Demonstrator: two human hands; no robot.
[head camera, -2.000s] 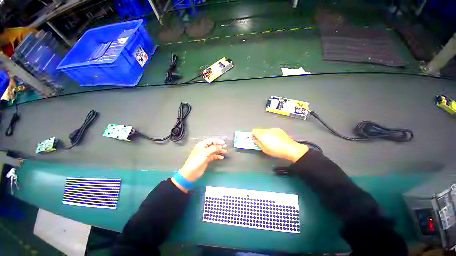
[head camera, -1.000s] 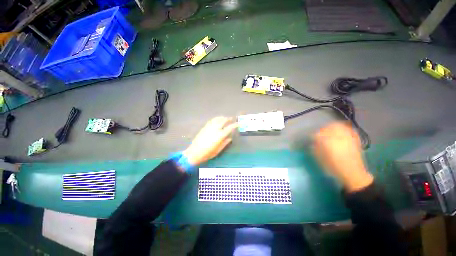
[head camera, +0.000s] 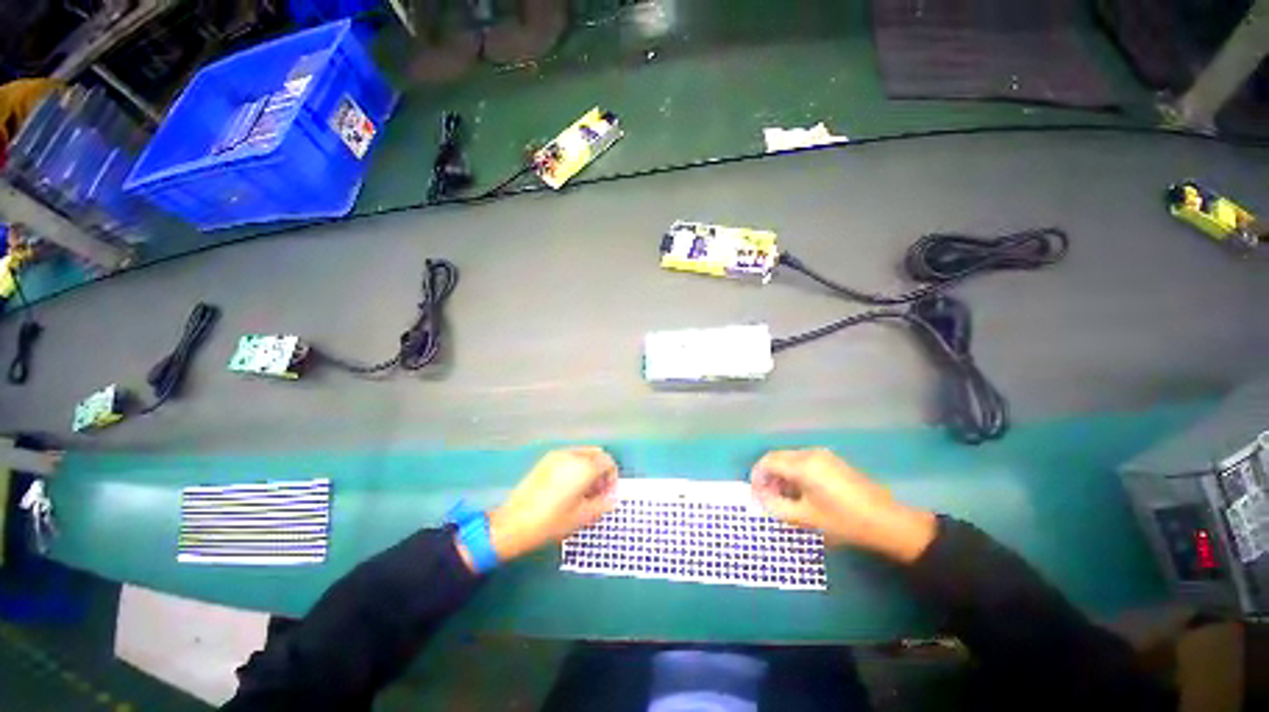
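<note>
The white sheet with rows of dark dots (head camera: 693, 540) lies on the green ledge in front of me. My left hand (head camera: 564, 497) is at its upper left corner, fingers curled. My right hand (head camera: 821, 501) is at its upper right corner, fingers curled. Whether either hand grips the sheet or a small pad cannot be made out. A board with a plain whitish top (head camera: 708, 355) lies on the belt beyond the sheet, its black cable (head camera: 960, 376) running right. No hand touches it.
On the belt (head camera: 557, 306) lie a yellow-edged board (head camera: 720, 252) and green-white boards (head camera: 267, 356) with black cables. A striped sheet (head camera: 255, 522) lies on the ledge at left. A grey machine with red display (head camera: 1187, 543) stands at right. A blue tote (head camera: 258, 132) stands beyond the belt.
Both hands have come back from the belt to the dotted sheet's upper corners. My left hand has left the whitish-topped board, and my right hand has moved left from near the cable.
</note>
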